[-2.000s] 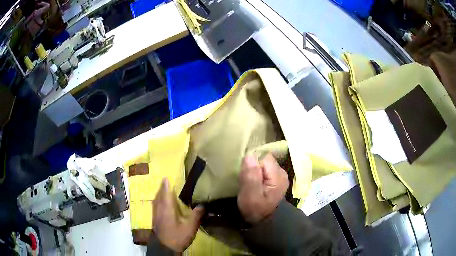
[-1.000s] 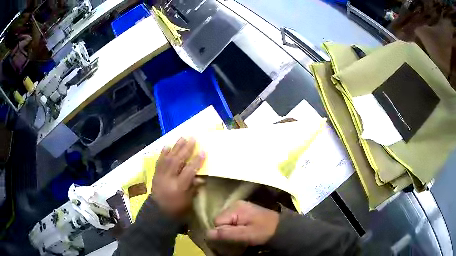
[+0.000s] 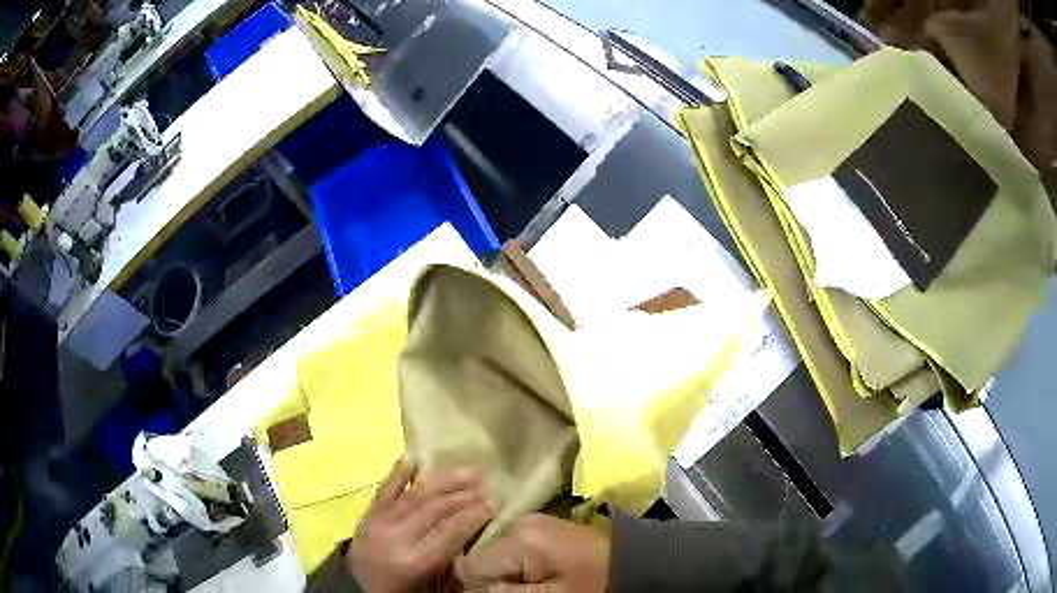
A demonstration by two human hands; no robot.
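A tan bag body (image 3: 481,382) with a yellow inner face stands partly opened in front of me, its tan side bulging up. Its yellow side (image 3: 632,400) spreads to the right over white sheets. My left hand (image 3: 423,527) lies against its lower left edge, fingers bent; whether it grips is hidden. My right hand (image 3: 539,556) is closed on the tan fabric at the bottom, close beside the left. More yellow pieces (image 3: 342,434) with a brown tab (image 3: 290,432) lie under and left of it.
A stack of tan pieces (image 3: 939,290) with a brown panel lies at right. A covered sewing machine (image 3: 174,510) is at lower left. A blue bin (image 3: 400,214) sits beyond the table. White sheets (image 3: 742,394) lie on metal at right. Yellow strips (image 3: 336,44) lie on a far tray.
The bag body has turned from its yellow side up to a raised tan side. Both hands have moved down towards the lower edge and closer together. The view has shifted, moving the surroundings left and up.
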